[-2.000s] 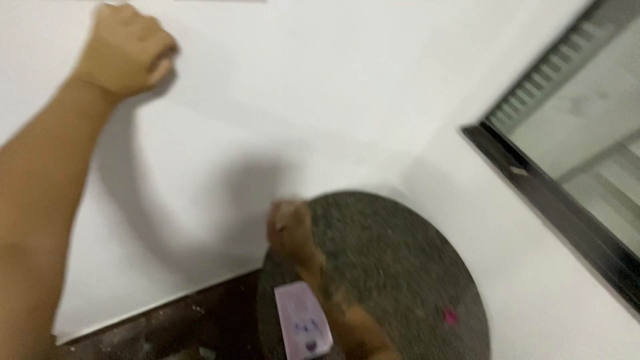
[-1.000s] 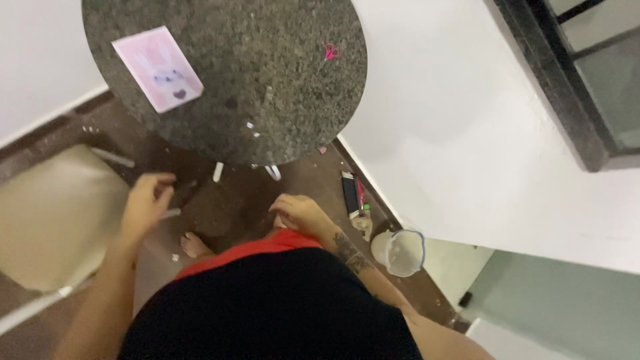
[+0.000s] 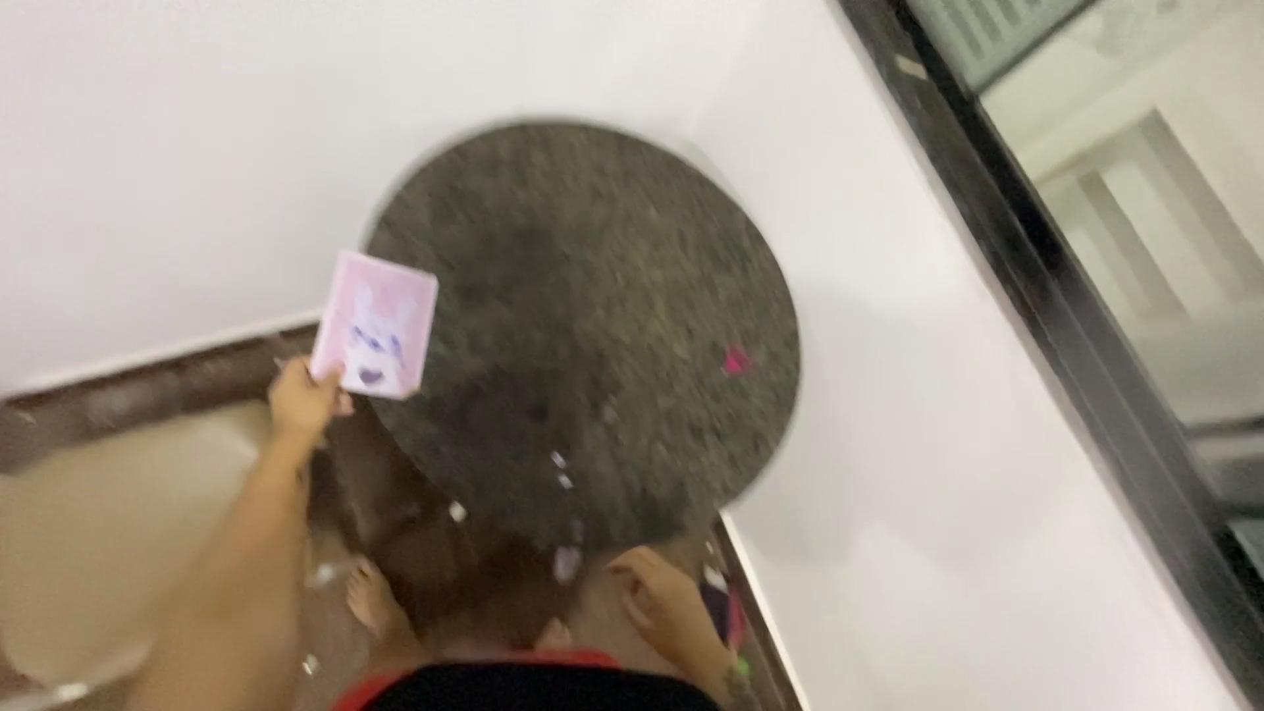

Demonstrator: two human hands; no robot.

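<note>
My left hand (image 3: 308, 397) grips the lower left corner of a pink card or thin booklet (image 3: 380, 321), which bears a pale rabbit-like drawing and a dark heart. It is held at the left edge of a round, dark speckled stone tabletop (image 3: 592, 296). Near the table's front edge is my right hand (image 3: 647, 592), fingers curled, with nothing visible in it; blur hides the detail. A small bright pink object (image 3: 736, 360) lies on the right part of the tabletop, and small white bits (image 3: 562, 470) lie near its front.
A beige seat (image 3: 128, 533) stands at the lower left on the dark brown floor (image 3: 385, 474). White walls (image 3: 197, 148) meet behind the table, and a dark-framed window (image 3: 1037, 257) is on the right. Dark, pink and green items (image 3: 726, 612) lie beside the right wall, partly hidden.
The pink card lay on the tabletop in both earlier frames; now my left hand has hold of it and has lifted it to the table's left edge. The view has shifted.
</note>
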